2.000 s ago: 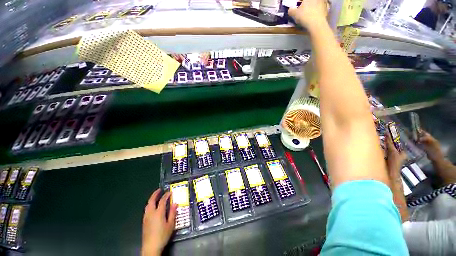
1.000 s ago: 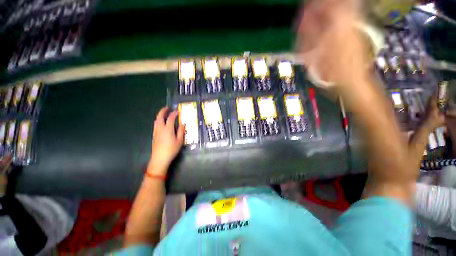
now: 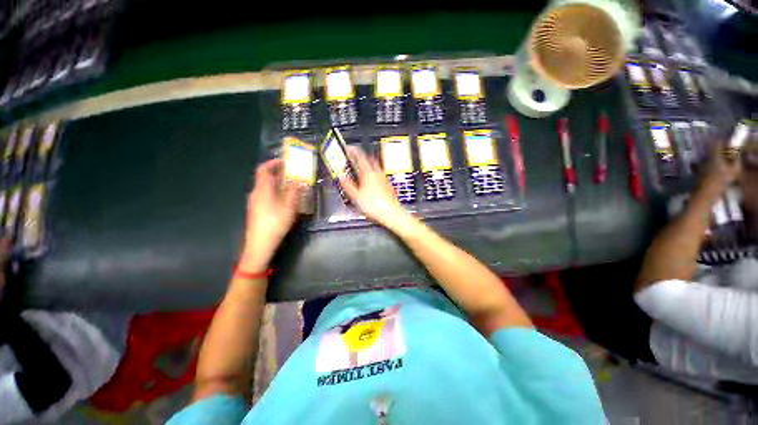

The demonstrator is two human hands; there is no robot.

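A clear blister tray [image 3: 490,206] with two rows of keypad phones lies in front of me, most screens lit white inside yellow borders. My left hand [image 3: 276,192] holds the pale-keypad phone [image 3: 300,163] at the near-left corner of the tray, its screen lit. My right hand [image 3: 363,184] holds the keypad phone [image 3: 335,155] beside it, tilted on its side over the second near pocket. Its keypad is partly hidden by my fingers. Another keypad phone [image 3: 437,166] lies face up in the near row.
A cream desk fan [image 3: 573,48] stands behind the tray's right end. Several red sticks, pens or screwdrivers [image 3: 567,156], lie right of the tray. Another phone tray [image 3: 31,195] is at far left. A co-worker's arm [image 3: 694,207] is at right. The green belt [image 3: 357,29] runs behind.
My right arm has come down from the shelf and back to the tray, where its hand now tilts the second near phone. The left hand's phone is now slightly tilted. The view has shifted downward.
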